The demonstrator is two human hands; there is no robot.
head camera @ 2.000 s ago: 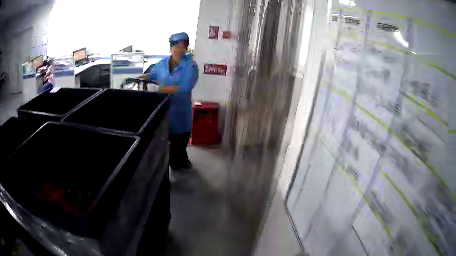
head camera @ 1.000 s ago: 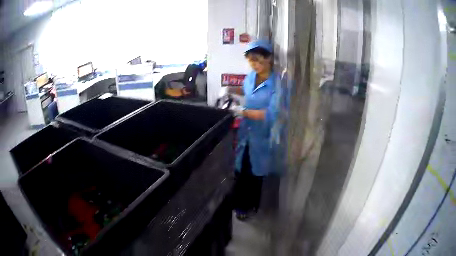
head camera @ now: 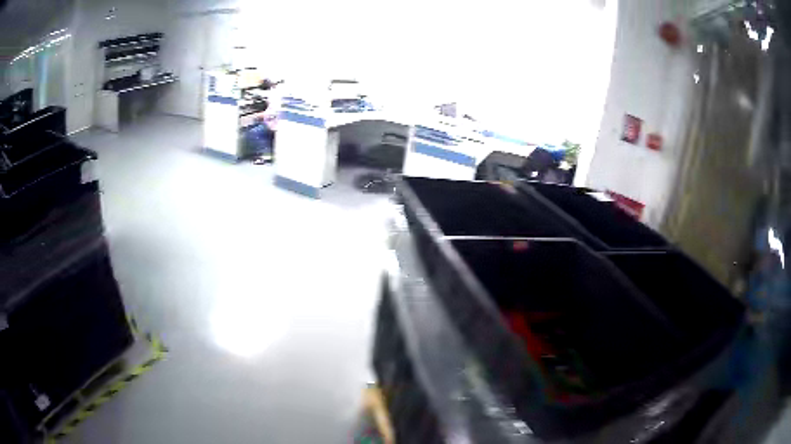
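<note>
Neither of my hands is in view. Large open black bins (head camera: 555,238) stand side by side on the right, nearest in front of me. The nearest bin holds red and green parts (head camera: 546,351) low inside it. Shiny clear wrap covers the outer sides of the bins. What supports them underneath is mostly hidden; a small yellowish piece (head camera: 378,412) shows at their lower left.
More stacked black bins (head camera: 52,295) stand at the left, edged by yellow-black floor tape (head camera: 108,390). Grey floor (head camera: 234,260) runs between the stacks. White-blue desks (head camera: 303,147) stand behind. A clear strip curtain (head camera: 728,130) hangs at right, with blurred blue clothing (head camera: 763,321) by it.
The view has swung left. The bins now sit on the right, and the person in blue is reduced to a blur at the right edge. The left stack and floor have come into view.
</note>
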